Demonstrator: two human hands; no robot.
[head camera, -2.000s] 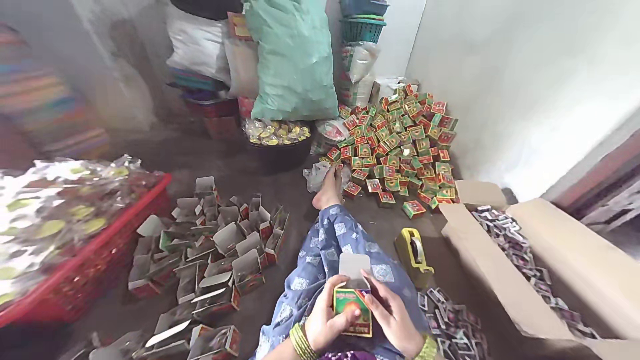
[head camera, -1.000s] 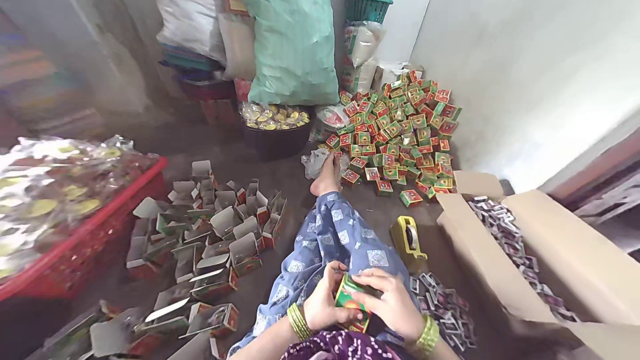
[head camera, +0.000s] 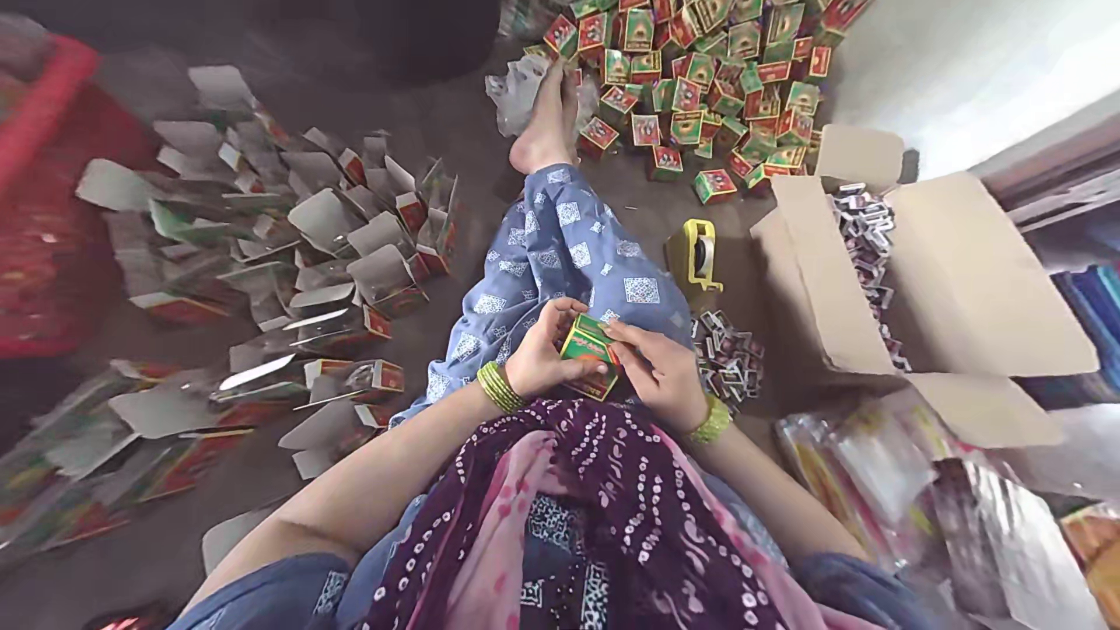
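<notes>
A small green and red printed carton (head camera: 588, 350) with its top closed rests over my lap. My left hand (head camera: 549, 352) grips it from the left, thumb across its front. The fingers of my right hand (head camera: 654, 363) press on its upper right edge. Several open-topped cartons (head camera: 376, 236) with raised grey flaps stand on the floor to the left. A heap of closed cartons (head camera: 687, 127) lies past my feet. Right of my legs are a yellow tape dispenser (head camera: 700, 254) and a pile of small dark-and-white pieces (head camera: 728, 359).
An open cardboard box (head camera: 814, 280) on the right holds more small pieces (head camera: 862, 227). A red plastic basket (head camera: 61, 114) stands at the far left. Plastic packets (head camera: 884, 481) lie at the lower right. A clear plastic bag (head camera: 521, 92) is by my feet.
The carton's flap stood raised two seconds ago and is now folded down. Both hands remain on the carton. The view has tilted downward.
</notes>
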